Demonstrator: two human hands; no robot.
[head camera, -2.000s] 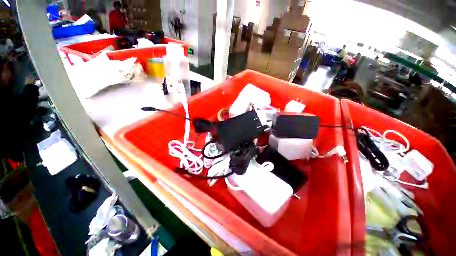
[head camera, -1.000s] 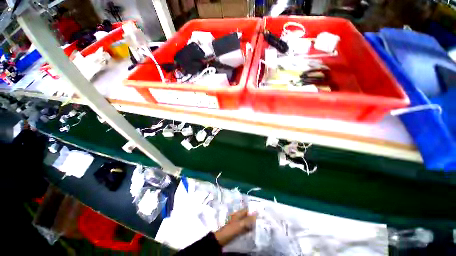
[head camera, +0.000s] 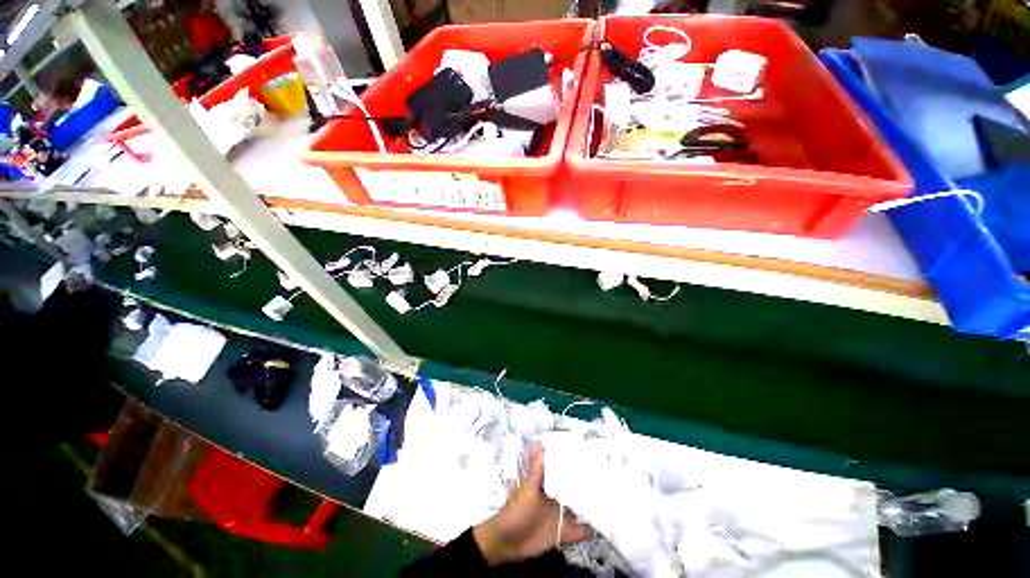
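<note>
My left hand (head camera: 525, 522), bare with a dark sleeve, reaches in from the bottom. Its thumb points up and its fingers lie against a heap of white corded adapters and clear plastic (head camera: 491, 440). A thin white cord crosses the fingers; whether they grip anything is unclear. The heap lies on a white sheet (head camera: 808, 519) at the near edge. A smooth white shape right of the thumb may be my gloved right hand, but it blends into the white pile.
A green conveyor (head camera: 520, 322) carries small white adapters (head camera: 401, 299). Above it, a shelf holds red bins (head camera: 734, 198) and a blue bin (head camera: 960, 248). A white post (head camera: 226, 192) stands at left. Left of the sheet lie a plastic bundle (head camera: 352, 435) and a black item (head camera: 265, 378). A clear item (head camera: 932, 510) lies at right.
The view has swung down from the red bins to the bench and conveyor. My left hand has come in at the heap and its thumb now points up. The conveyor adapters have shifted left.
</note>
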